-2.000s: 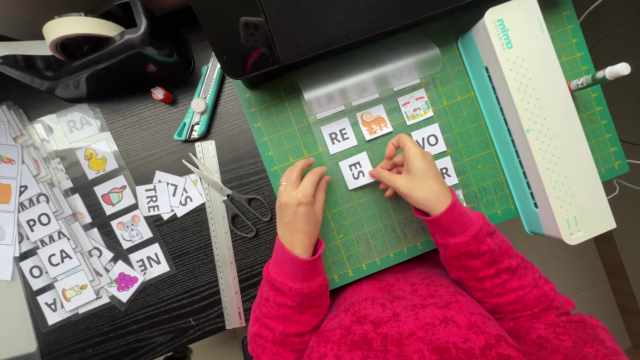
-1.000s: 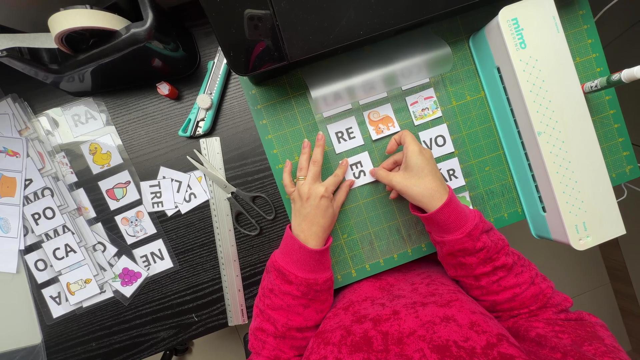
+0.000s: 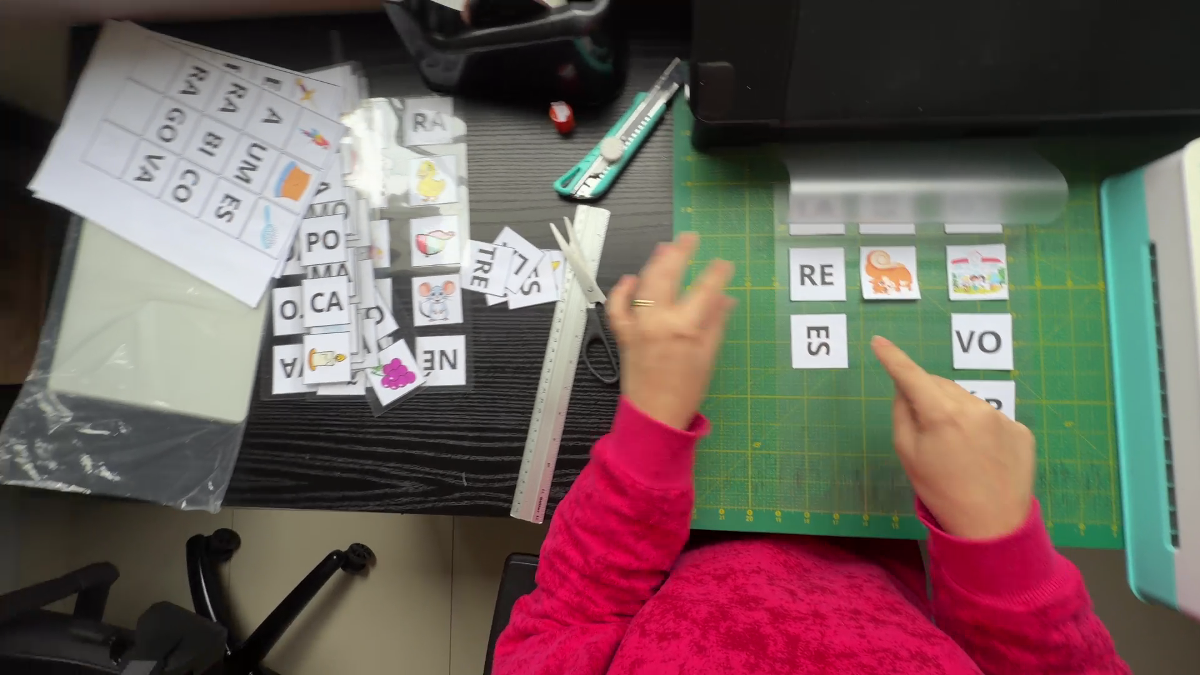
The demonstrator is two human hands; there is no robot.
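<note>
My left hand, blurred, hovers with fingers apart over the left edge of the green cutting mat, holding nothing. My right hand is over the mat with its index finger extended, between the ES card and the VO card; its other fingers are curled and partly hidden. No card shows in it. The RE card and two picture cards, one of an orange animal, lie in a row above. A clear plastic sheet curls over more cards, and my right hand partly covers a lower card.
Left of the mat are scissors, a steel ruler, a teal utility knife and loose cards. Stacked cards and printed sheets lie farther left. A black machine and a white-teal laminator border the mat.
My left hand has moved left, off the ES card, which stays on the mat. My right hand has drawn back from that card. The view has shifted left.
</note>
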